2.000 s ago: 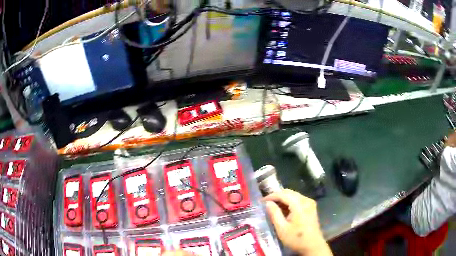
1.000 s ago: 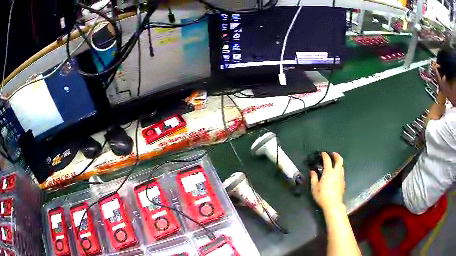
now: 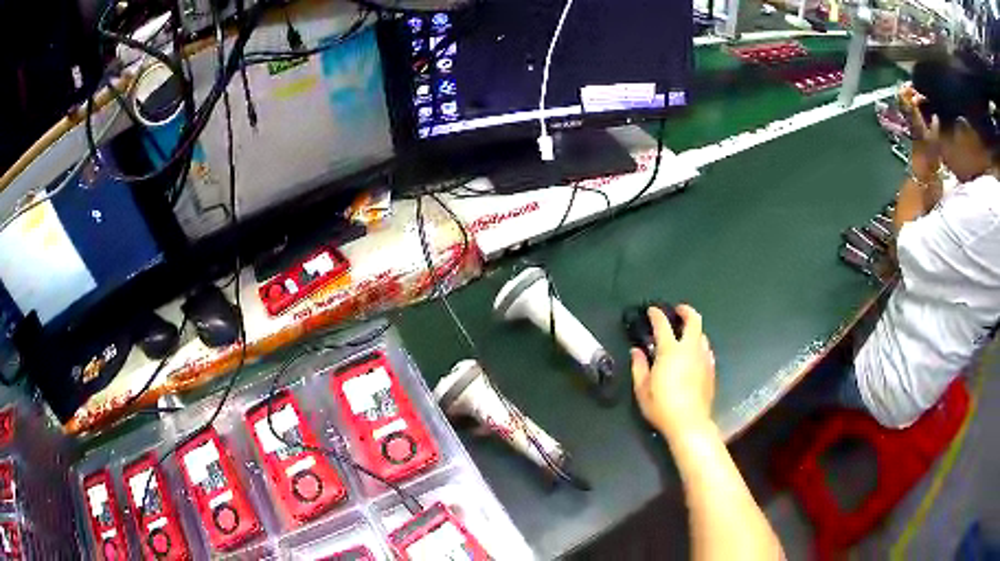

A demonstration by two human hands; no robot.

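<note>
My right hand (image 3: pixel 678 378) lies over a black computer mouse (image 3: pixel 649 324) on the green mat, fingers on it. My left hand is not in view. A clear blister tray (image 3: pixel 466 499) at the lower left holds red handheld devices (image 3: pixel 384 416) with white labels and dark rings, one per pocket. A thin black cable runs over the tray to a device at its lower edge. Two white barcode scanners (image 3: pixel 554 323) lie between the tray and the mouse.
Stacked trays (image 3: pixel 33 482) stand at far left. A spare red device (image 3: pixel 304 281) lies on the ledge below the monitors (image 3: pixel 537 77). Black cables and a white cable (image 3: pixel 545 142) hang before the screens. A person in white (image 3: pixel 943 285) sits at right, above a red stool (image 3: pixel 866 466).
My right hand has moved right from the tray's edge onto the mouse. My left hand's fingers, earlier at the bottom edge, are out of view. The camera view has turned right.
</note>
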